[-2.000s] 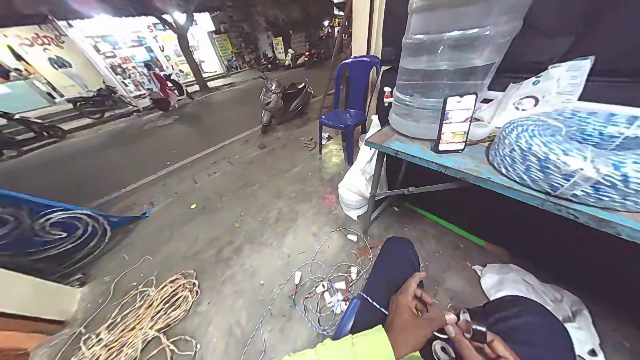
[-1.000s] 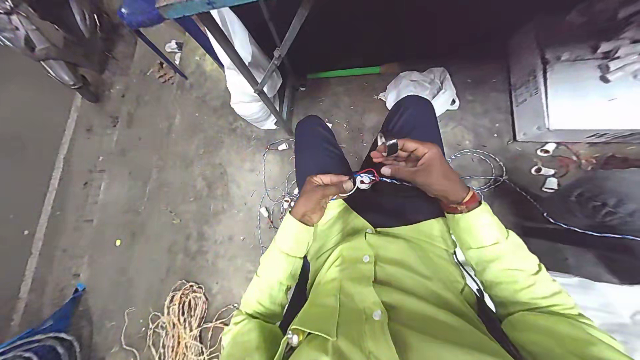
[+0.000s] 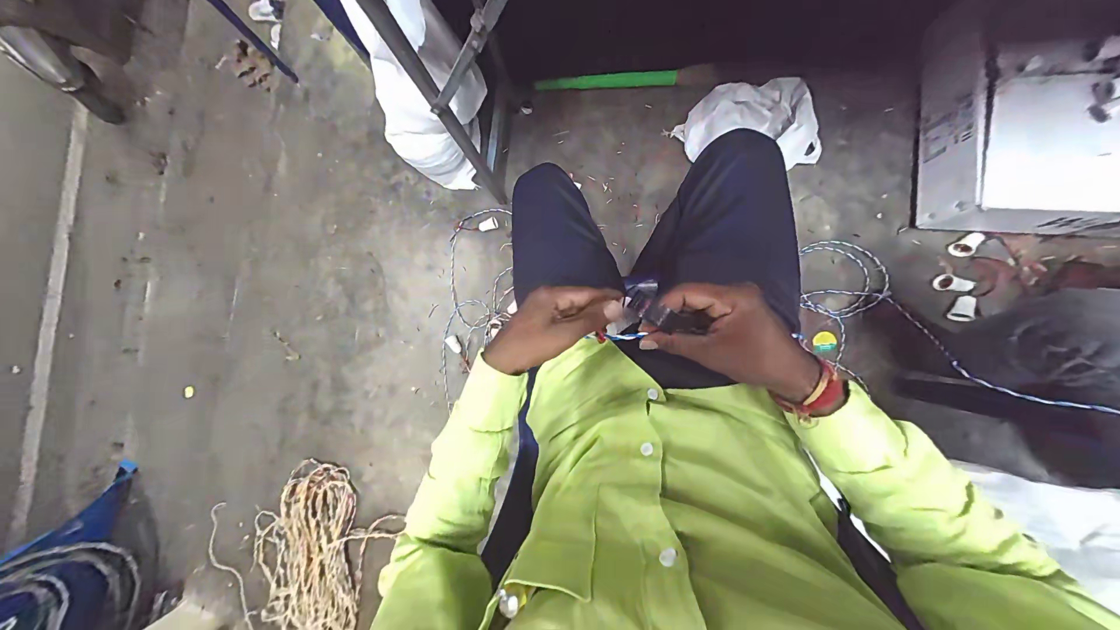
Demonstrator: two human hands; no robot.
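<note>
Over my lap, my left hand (image 3: 560, 324) pinches a twisted blue-and-white wire (image 3: 626, 336) between thumb and fingers. Close beside it, my right hand (image 3: 731, 332) has its thumb and fingertip on the same wire. A dark, shiny object (image 3: 643, 302), blurred and partly hidden, lies at the fingers of my right hand; what it is I cannot tell. More twisted wire (image 3: 844, 271) loops on the floor beyond my right leg. Another tangle of wire (image 3: 472, 306) with white bulb holders (image 3: 488, 224) rests by my left leg.
A bundle of beige cord (image 3: 311, 542) lies at lower left near a blue sheet (image 3: 79, 534). Several white bulb holders (image 3: 954, 283) sit below a pale box (image 3: 954, 149). White bags (image 3: 752, 118) and a metal table leg (image 3: 429, 87) stand ahead, with a green stick (image 3: 608, 80).
My right hand has come down to the wire from its raised position a second ago. The round white part seen between my hands then is no longer plainly visible.
</note>
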